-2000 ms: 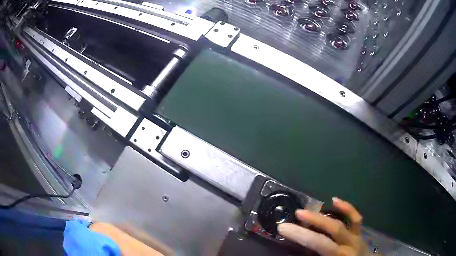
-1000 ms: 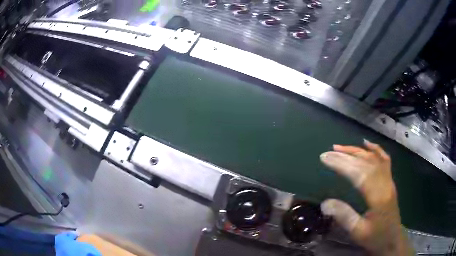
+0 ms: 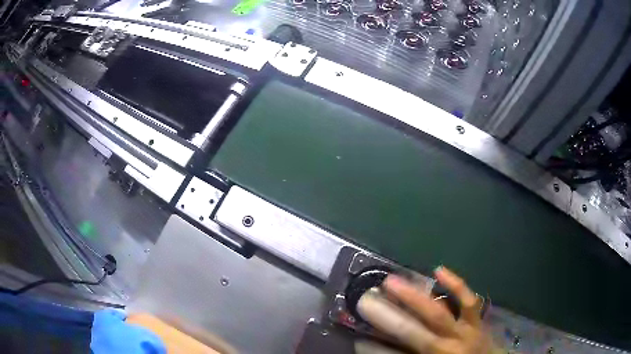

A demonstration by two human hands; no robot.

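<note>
A grey carrier fixture (image 3: 337, 282) sits at the near edge of the green belt, at the bottom centre right. A round black unit (image 3: 358, 282) lies in its left pocket, largely covered by my fingers. A second dark round unit (image 3: 446, 299) shows partly between my fingers. My right hand (image 3: 425, 314) is over the carrier, blurred, with pale-covered fingers on the left unit; whether they grip it is unclear. Only my left forearm and blue cuff show at the bottom left; my left hand is cut off by the lower edge.
The wide green conveyor belt (image 3: 360, 180) runs diagonally between silver rails (image 3: 408, 104). A black infeed section (image 3: 166, 90) is at upper left, with a metal piece (image 3: 104, 41) on it. A clear tray with round parts (image 3: 415, 38) and a grey upright (image 3: 546, 76) stand behind. A flat metal plate (image 3: 200, 276) is at lower left.
My right hand was spread above the belt and right unit one second ago; it has moved left and down onto the left unit. A metal piece now shows on the infeed. The camera view has shifted.
</note>
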